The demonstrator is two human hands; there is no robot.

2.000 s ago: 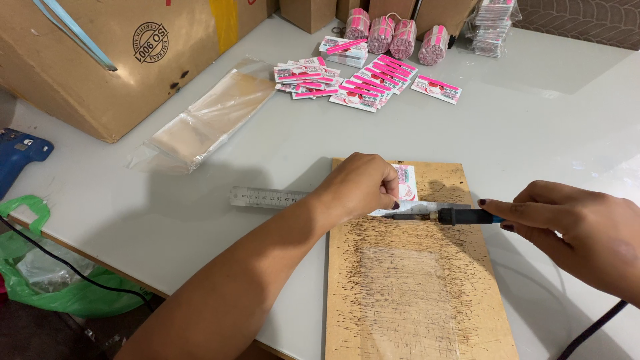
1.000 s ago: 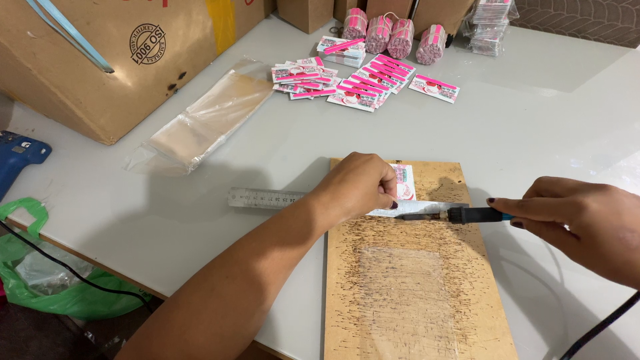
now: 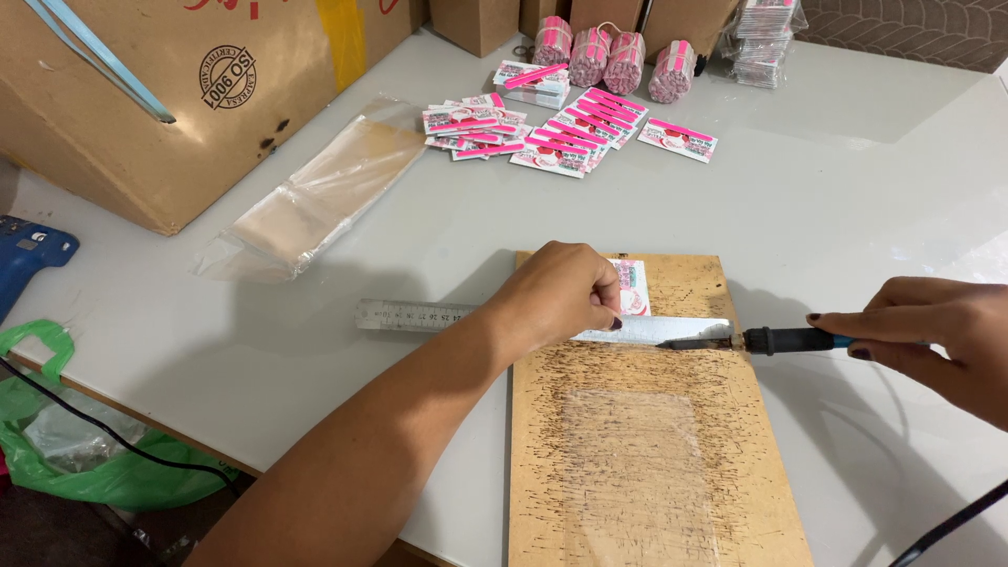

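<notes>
My left hand (image 3: 575, 291) presses with its fingers on a metal ruler (image 3: 685, 329) that lies across the upper part of a scorched wooden board (image 3: 630, 480). My right hand (image 3: 929, 339) holds a soldering iron (image 3: 787, 340) by its handle, the dark tip lying along the ruler's near edge. A printed card (image 3: 636, 287) shows beyond the ruler, partly hidden by my left hand. A clear plastic bag (image 3: 638, 449) lies on the board's nearer part; whether it runs under the ruler I cannot tell.
Clear plastic bags (image 3: 331, 189) lie at the left beside a large cardboard box (image 3: 157, 94). Cards with pink nail files (image 3: 583, 130) and bundled files (image 3: 622, 63) are at the back. A blue tool (image 3: 31, 256) and a green plastic bag (image 3: 110, 472) are at the left edge; a cable (image 3: 953, 524) runs at lower right.
Compared with two seconds ago, my right hand and the soldering iron have shifted a little to the right along the ruler. My left hand has stayed on the ruler.
</notes>
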